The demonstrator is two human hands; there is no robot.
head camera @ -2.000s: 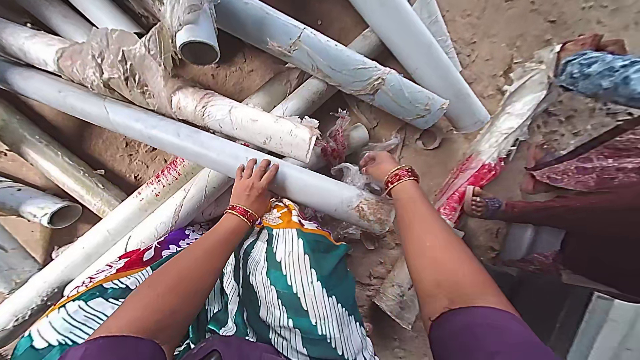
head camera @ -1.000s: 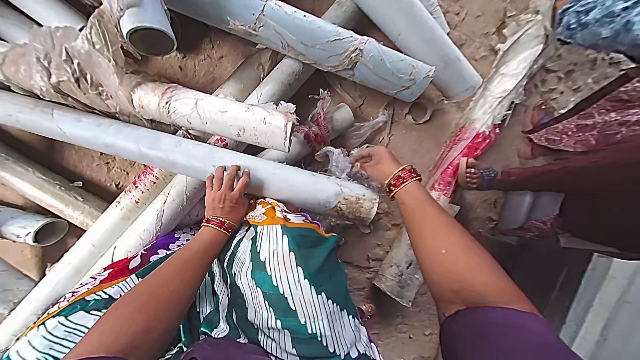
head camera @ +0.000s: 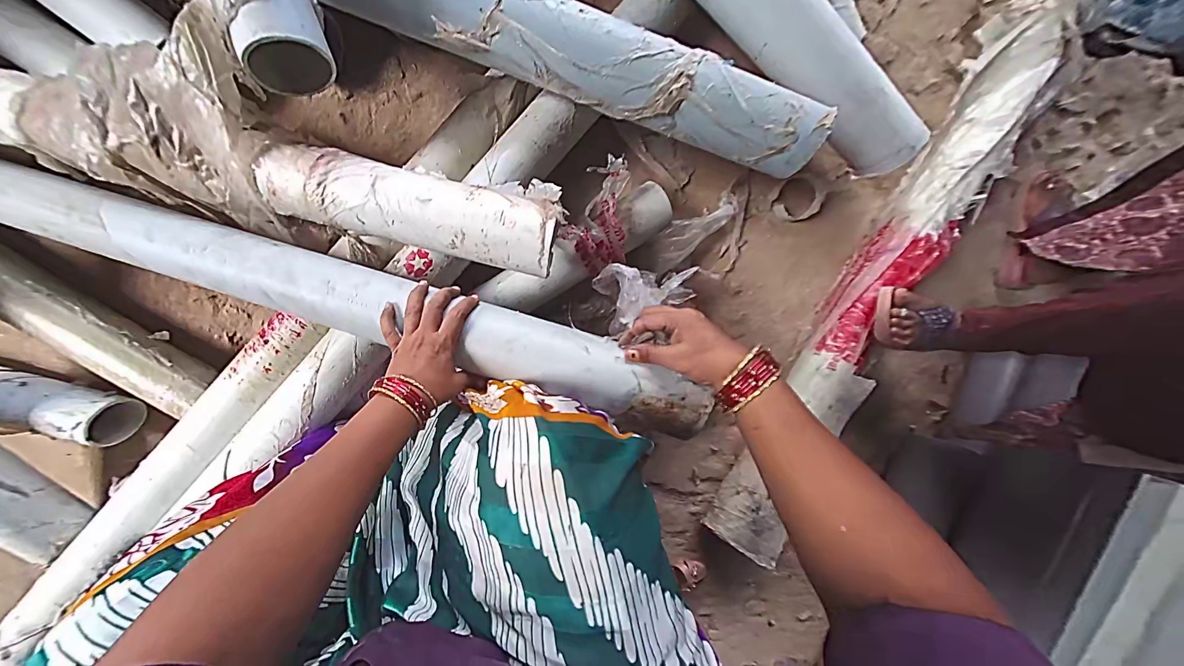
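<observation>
A long grey plastic pipe (head camera: 231,268) lies across my lap, running from the left edge to a dirty brown end near the middle. My left hand (head camera: 427,340) rests on top of it with its fingers spread. Close to the dirty end, my right hand (head camera: 675,342) has thumb and fingertips pinched together at the pipe's surface. A crumpled scrap of clear plastic film (head camera: 640,291) sits just beyond these fingers. Whether the fingertips hold film is too small to tell.
Several more pipes cross on the dirt, among them a film-wrapped pipe (head camera: 407,203) and a blue-grey pipe (head camera: 629,69). A red and white wrapped pipe (head camera: 888,277) lies at right, beside another person's sandalled foot (head camera: 906,319).
My right hand has moved from beside the pipe's end onto its surface. My left hand stays on the pipe.
</observation>
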